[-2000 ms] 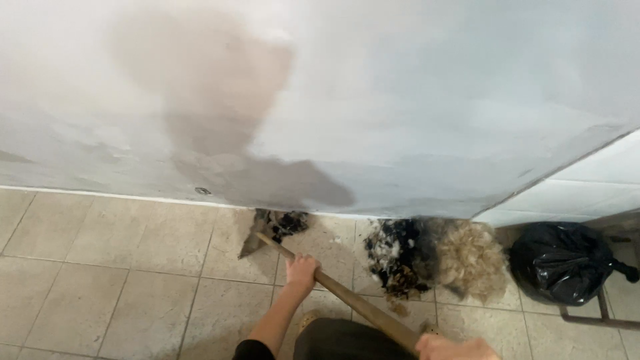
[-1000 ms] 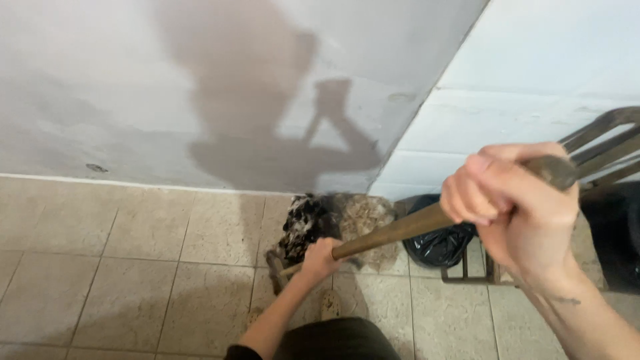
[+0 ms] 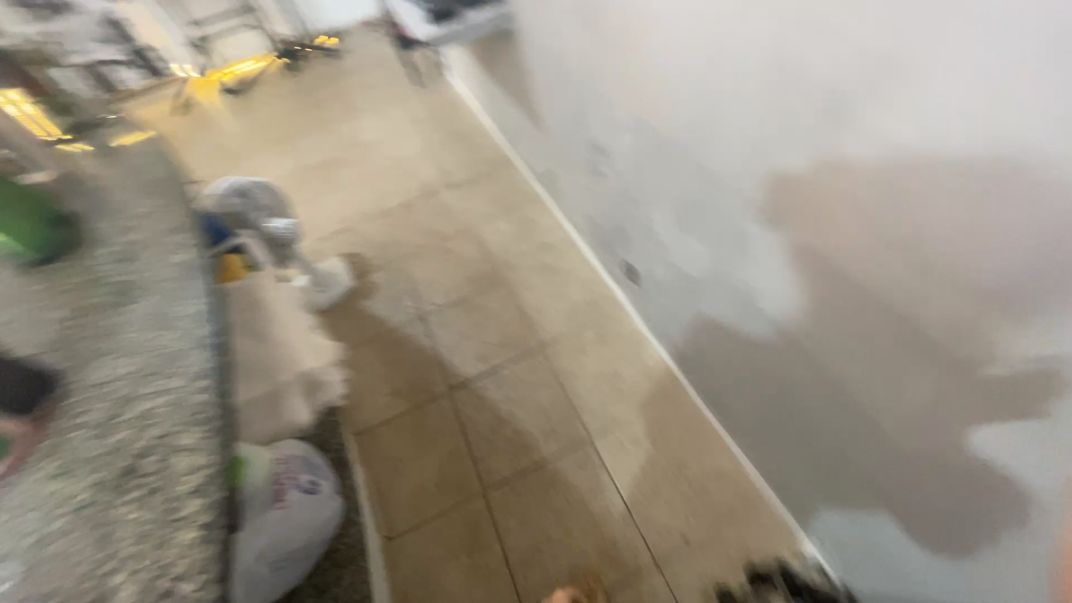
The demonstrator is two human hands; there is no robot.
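A small piece of skin at the bottom edge looks like part of my left hand (image 3: 563, 595); whether it grips anything is hidden. Beside it is a blurred brownish patch that I cannot identify. The dark, fluffy debris (image 3: 779, 584) lies against the foot of the wall, partly cut off by the bottom edge. Along the right edge runs a thin skin-coloured strip, possibly my right hand or arm (image 3: 1067, 544). The wooden handle seen earlier cannot be made out.
A speckled stone counter (image 3: 142, 402) fills the left side, with a green object (image 3: 29, 219) on it. Cloth (image 3: 280, 360) and a white plastic bag (image 3: 293, 519) hang beside the counter. Tiled floor (image 3: 502, 335) runs between counter and wall (image 3: 837, 109).
The view has swung strongly to the left. Earlier both my hands held the wooden handle, its lower end at the dark debris; now they are nearly out of frame.
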